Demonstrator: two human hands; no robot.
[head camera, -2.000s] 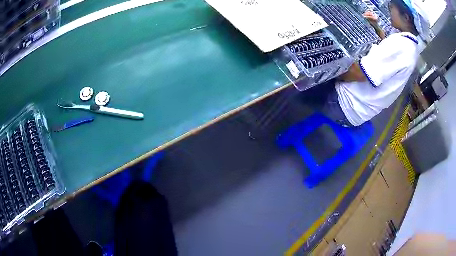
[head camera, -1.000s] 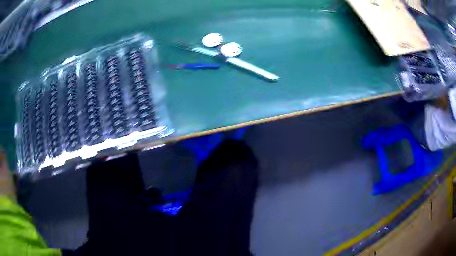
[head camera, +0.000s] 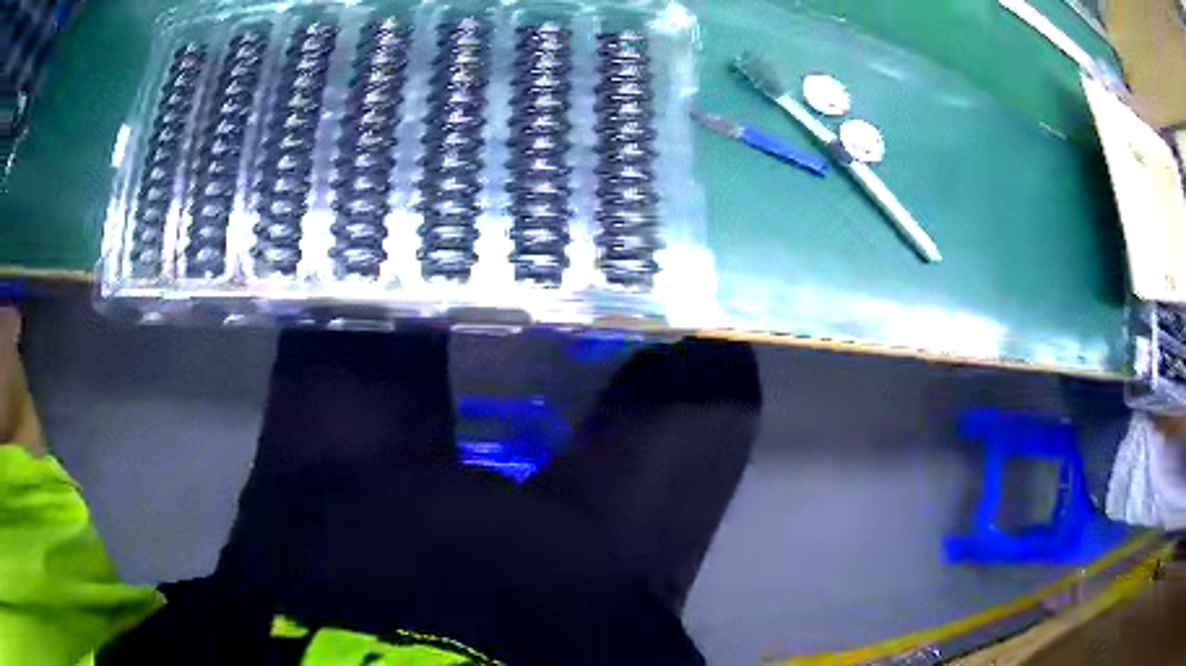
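Note:
A clear blister tray (head camera: 709, 247) lies at the front edge of the bench, in front of me. Its seven channels hold rows of small dark round parts (head camera: 455, 143) with silvery glints. A pale-handled brush or pick (head camera: 887, 208) lies right of the tray, with a thin blue tool (head camera: 780, 150) beside it. Two white discs (head camera: 826, 94) with dark marks lie by the long handle. Part of my left forearm shows at the left edge above a bright yellow-green sleeve (head camera: 59, 553); my left hand is out of the picture. My right hand is not in view.
The green bench mat (head camera: 1014, 260) ends at a front edge above my dark-clothed legs. A cardboard sheet (head camera: 1138, 195) and part of another tray (head camera: 1158, 351) are at the far right, near a person's white sleeve (head camera: 1142, 475). A blue stool (head camera: 1027, 488) stands on the floor.
The view has swung left, so the tray now sits near the upper middle and the tools and discs further right. My left forearm has come in at the left edge since the oldest frame.

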